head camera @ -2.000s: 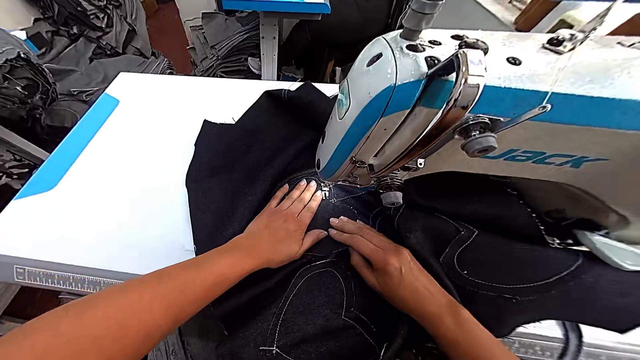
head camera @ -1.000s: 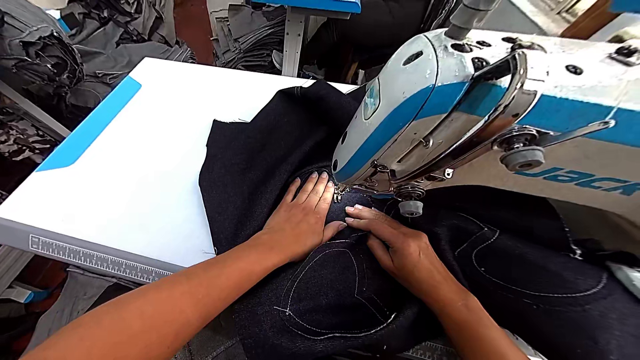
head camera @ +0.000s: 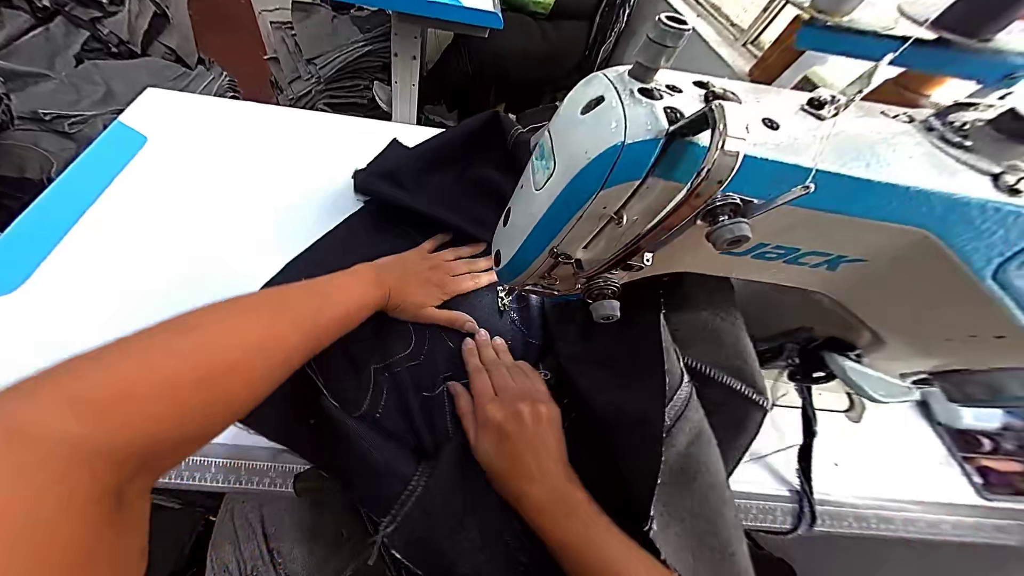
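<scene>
A dark denim piece (head camera: 448, 184) with light stitched outlines lies bunched across the bed of a Jack sewing machine (head camera: 608, 176). My left hand (head camera: 436, 284) rests flat on the denim, fingers spread, just left of the presser foot (head camera: 504, 298). Nearer to me, my right hand (head camera: 512, 400) lies on the same fabric with its fingers close together, their tips by my left thumb. Neither hand grips anything. Right of my right hand, part of the fabric is turned over, showing a grey underside (head camera: 696, 488) and an overlocked seam. The needle tip cannot be made out.
The white tabletop (head camera: 232, 184) has a blue strip at its left end and a ruler (head camera: 232, 472) along the front edge. Piles of grey fabric (head camera: 104, 48) lie beyond it. A pale knee-lift-like lever (head camera: 868, 376) sits under the arm, near a small tray (head camera: 984, 456) at right.
The denim has been turned and bunched: its grey underside now shows at right, and its far part is folded over. My left hand's fingers have spread, and my right hand lies nearer my body.
</scene>
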